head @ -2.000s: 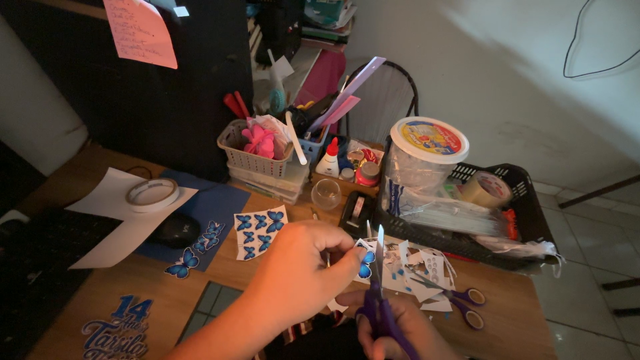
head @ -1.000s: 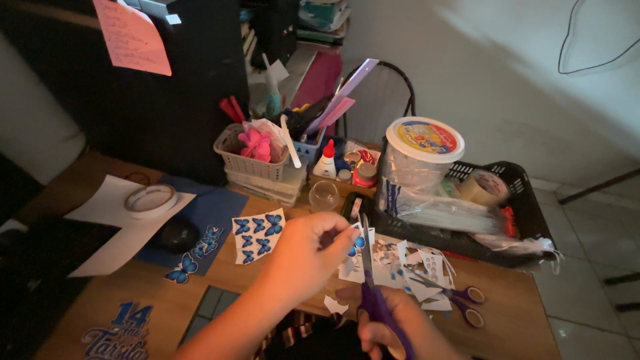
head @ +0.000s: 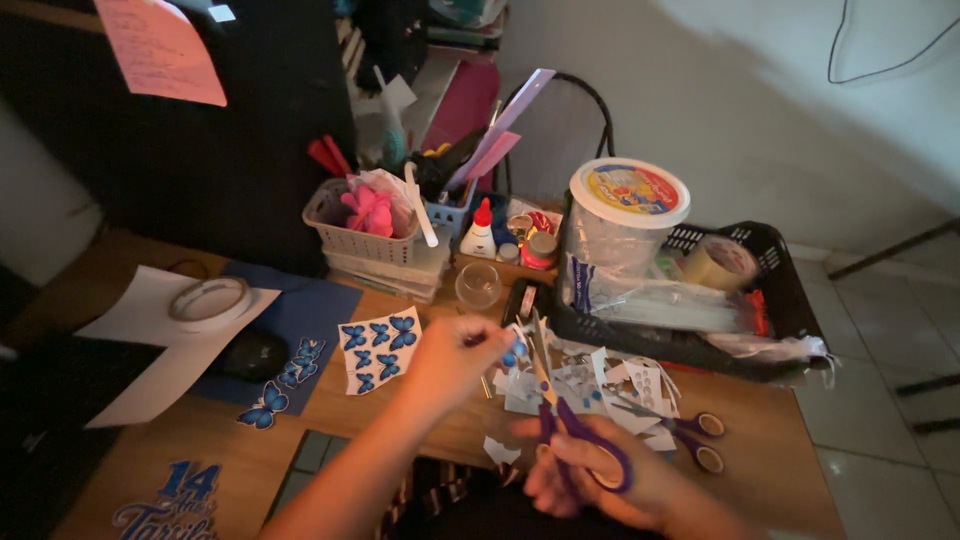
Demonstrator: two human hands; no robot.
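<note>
My left hand (head: 457, 360) pinches a small blue butterfly cutout (head: 513, 352) with a white paper edge, held above the scraps. Close on its right are the blades of purple-handled scissors (head: 551, 397), slightly parted; my right hand (head: 592, 465) has its fingers in the handles. A sheet of several printed blue butterflies (head: 379, 349) lies left of my left hand. Cut-out butterflies (head: 264, 406) rest by the blue sheet. White paper scraps (head: 585, 382) are spread under and beyond the scissors, with a second pair of purple-handled scissors (head: 701, 439) at their right.
A black basket (head: 802, 315) holds a roll of tape (head: 720, 262) and plastic bags, beside a lidded clear tub (head: 630, 195). Behind my left hand are a small clear cup (head: 478, 285), a glue bottle (head: 480, 232) and a beige basket (head: 360, 244). A tape roll (head: 210, 301) and black mouse (head: 255, 355) lie left.
The scissors' blades, close together one second ago, now stand apart. A paper scrap that was between my hands two seconds ago lies near the desk's front edge.
</note>
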